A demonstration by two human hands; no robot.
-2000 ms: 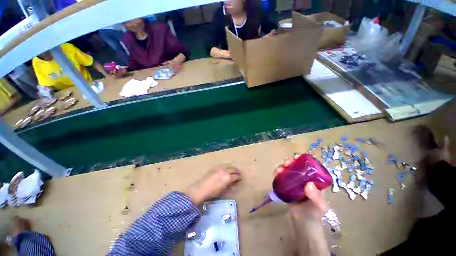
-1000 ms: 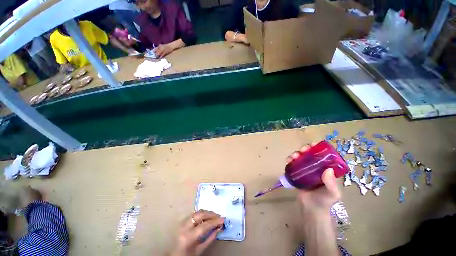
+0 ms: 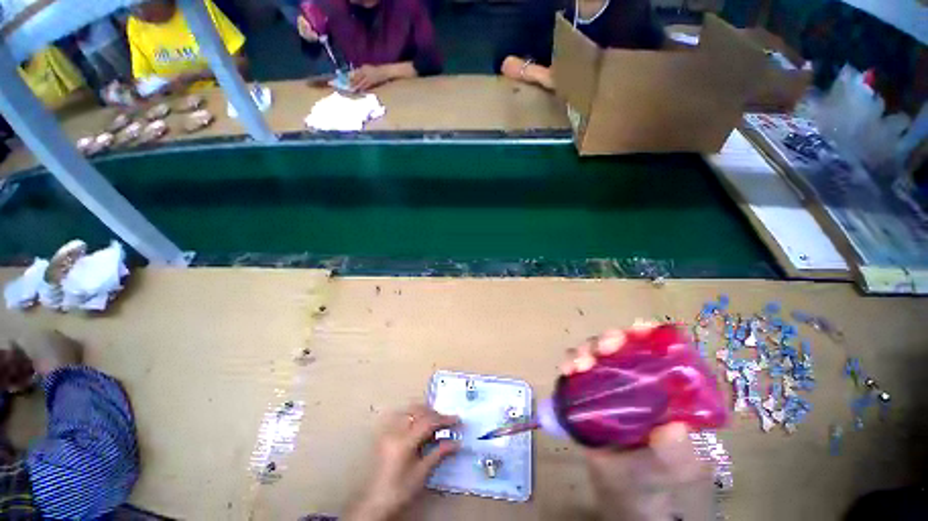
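A white square plate (image 3: 479, 478) lies on the bench with small silver fittings standing at its top, right side and bottom. My left hand (image 3: 405, 454) is at the plate's left edge, its fingertips on a small silver fitting (image 3: 445, 435). My right hand (image 3: 651, 458) is slightly blurred and grips a red squeeze bottle (image 3: 641, 392), tilted with its thin nozzle (image 3: 512, 428) pointing left over the plate, close to that fitting. Whether the tip touches it I cannot tell.
Loose silver-and-blue fittings (image 3: 770, 371) lie at right. A neighbour's striped sleeve (image 3: 83, 438) is at left, below white cloths (image 3: 94, 277). Beyond the green belt (image 3: 427, 209) are seated people, round parts (image 3: 153, 130), a white cloth (image 3: 346, 111) and an open carton (image 3: 651, 100).
The bottle has moved left and down, bringing its nozzle over the plate. My left hand has shifted from the lower right of the plate to its left side. The view has shifted too.
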